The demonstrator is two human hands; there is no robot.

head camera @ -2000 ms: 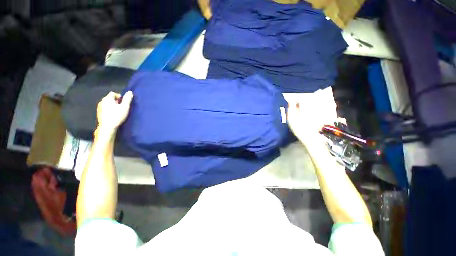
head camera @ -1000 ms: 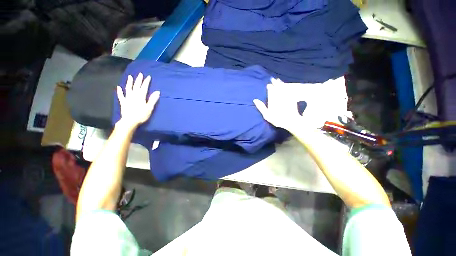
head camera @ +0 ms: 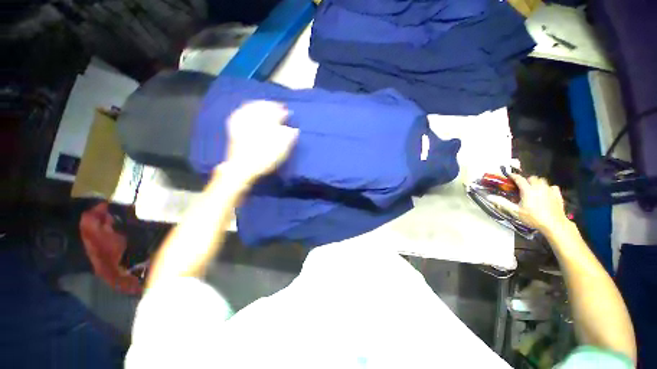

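A royal-blue garment is drawn over the dark-grey padded board, with the board's rounded left end bare. Part of the garment hangs below the board's near side. A small white label shows near its right end. My left hand is blurred, over the garment's left half; whether its fingers hold cloth cannot be told. My right hand is closed round the red-orange handle of the steam iron, at the table's right end.
A pile of blue and navy garments lies behind the board. The pale table runs under it. A blue bar is at the back left, a cardboard box at the left, a red-orange bag low left, and a purple padded board at the right.
My right hand has left the garment and moved right onto the iron's handle. My left hand has moved right along the garment, and its spread fingers have drawn in.
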